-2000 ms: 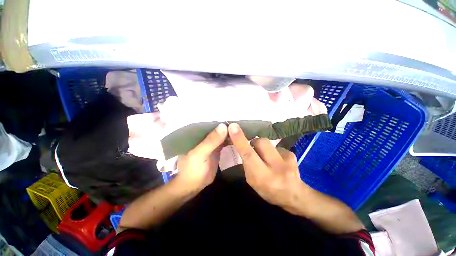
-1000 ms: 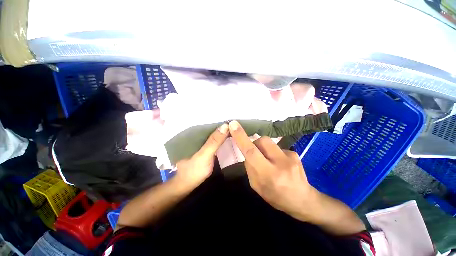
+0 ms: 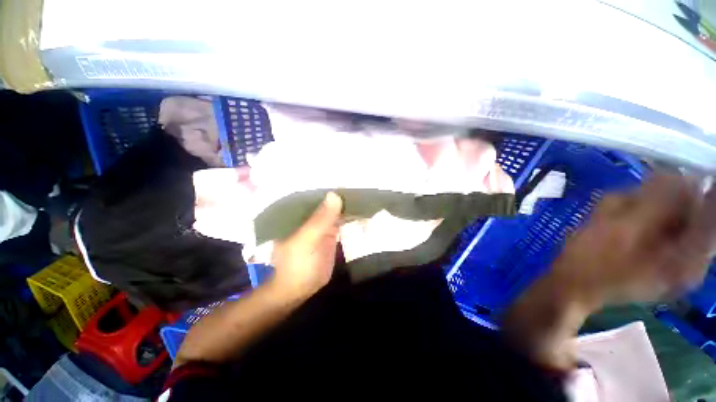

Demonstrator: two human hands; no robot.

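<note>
The pale pink garment (image 3: pixel 345 157) lies on my lap below the table edge, white in the glare. Its olive green band (image 3: pixel 385 203) runs across it, smooth at the left and ruched toward the right end. My left hand (image 3: pixel 306 247) holds the band, thumb on top near its middle, the other fingers hidden under the cloth. My right hand (image 3: pixel 648 235) is off the garment at the far right, strongly blurred. Its fingers cannot be made out, nor whether it holds anything.
The white table (image 3: pixel 314 55) spans the top, with brown tape (image 3: pixel 20 47) at its left end. Thread snips (image 3: pixel 695 25) lie at the upper right. Blue baskets (image 3: pixel 542 228), a yellow basket (image 3: pixel 67 289) and a red stool (image 3: pixel 118 338) stand below.
My right hand has let go of the band and moved right, away from the garment. My left hand stays on the band, slightly further left. The view has shifted, showing the snips.
</note>
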